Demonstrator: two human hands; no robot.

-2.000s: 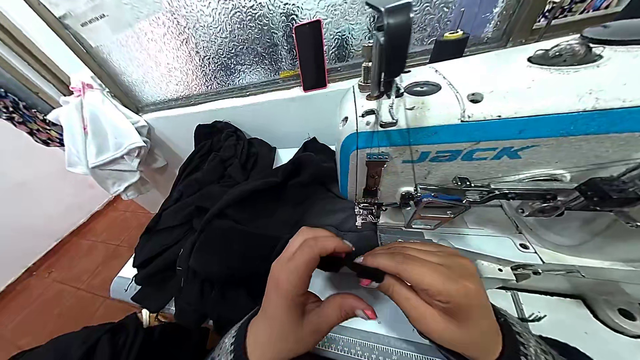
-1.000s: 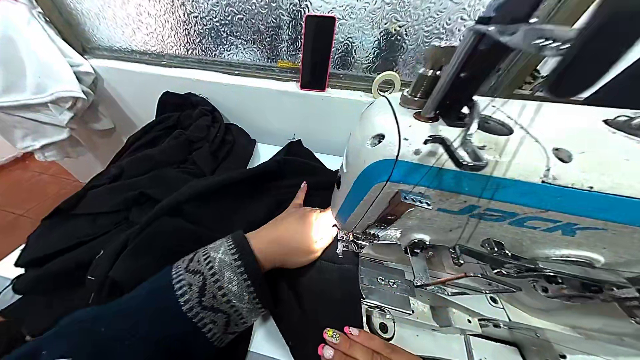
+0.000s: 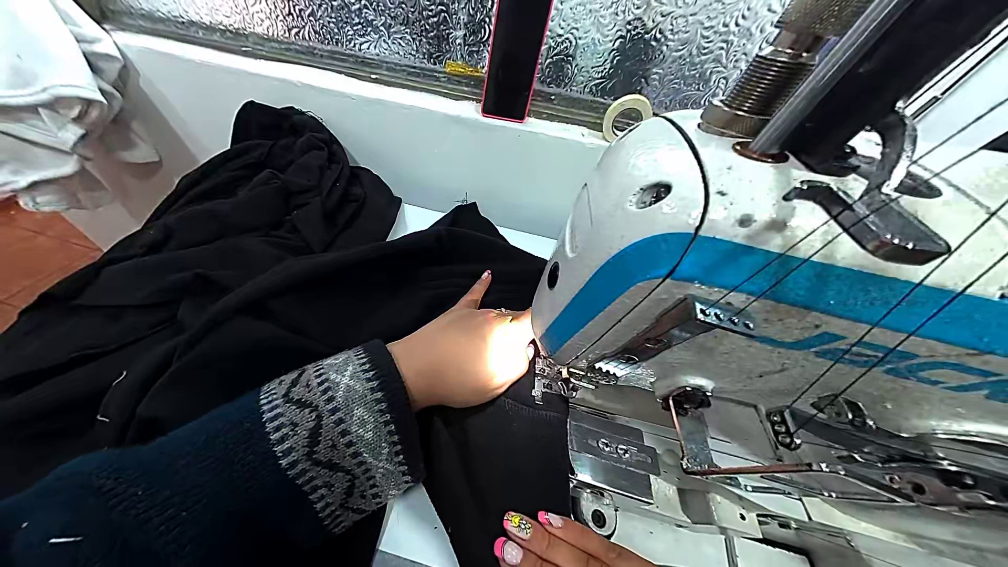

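Observation:
My left hand (image 3: pixel 472 354) lies on black fabric (image 3: pixel 315 291), close to the left of the presser foot (image 3: pixel 550 382) of a Jack sewing machine (image 3: pixel 630 189). Its thumb points up and away; its other fingertips are partly hidden behind the machine head, under a bright light. Only the fingers of my right hand (image 3: pixel 563 539) show at the bottom edge, at the near end of the flat fabric strip, by the metal plate. Whether they pinch the cloth cannot be told. The fabric strip runs from the presser foot toward me.
Behind the fabric, a phone (image 3: pixel 516 63) with a pink edge leans at the textured window. A tape roll (image 3: pixel 628 116) stands beside the machine head. White cloth (image 3: pixel 59 102) hangs at the upper left. Taut threads (image 3: pixel 890 303) cross the machine's front.
Two seconds ago both hands were together at the fabric in front of the presser foot. My left hand has since moved beside the foot, my right hand toward the lower edge. The view has moved closer.

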